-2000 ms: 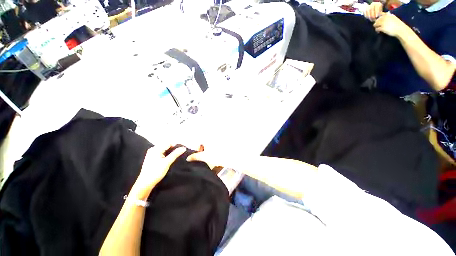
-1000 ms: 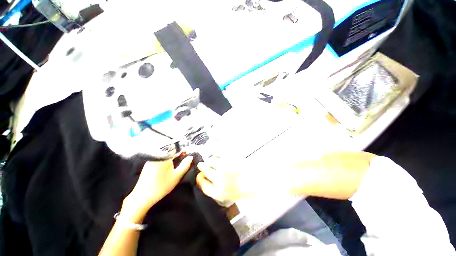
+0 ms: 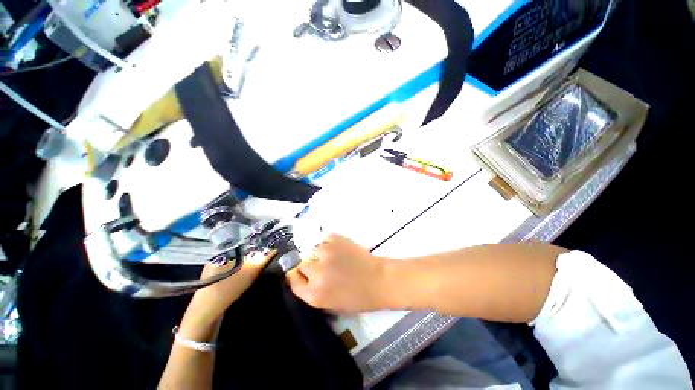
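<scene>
A large black cloth garment [image 3: 259, 335] lies on the left of the table and hangs over its front edge. My left hand [image 3: 221, 291] is on the cloth just left of the presser foot area [image 3: 283, 242]; its fingertips are partly hidden by the machine. My right hand [image 3: 335, 274], fingers curled, pinches the cloth edge just right of the foot. The white sewing machine [image 3: 335, 99] with a blue stripe stands over the fingertips. The needle point itself cannot be made out.
Orange-yellow snips with a dark tip [image 3: 419, 164] lie on the table. A cardboard tray [image 3: 526, 187] with a plastic-covered dark slab [image 3: 560, 129] sits at the right corner. Black bands [image 3: 228, 148] drape over the machine. A tape measure strip [image 3: 411, 339] runs along the front edge.
Both hands and the cloth have moved up from the front of the table to the presser foot. The view has come closer to the machine.
</scene>
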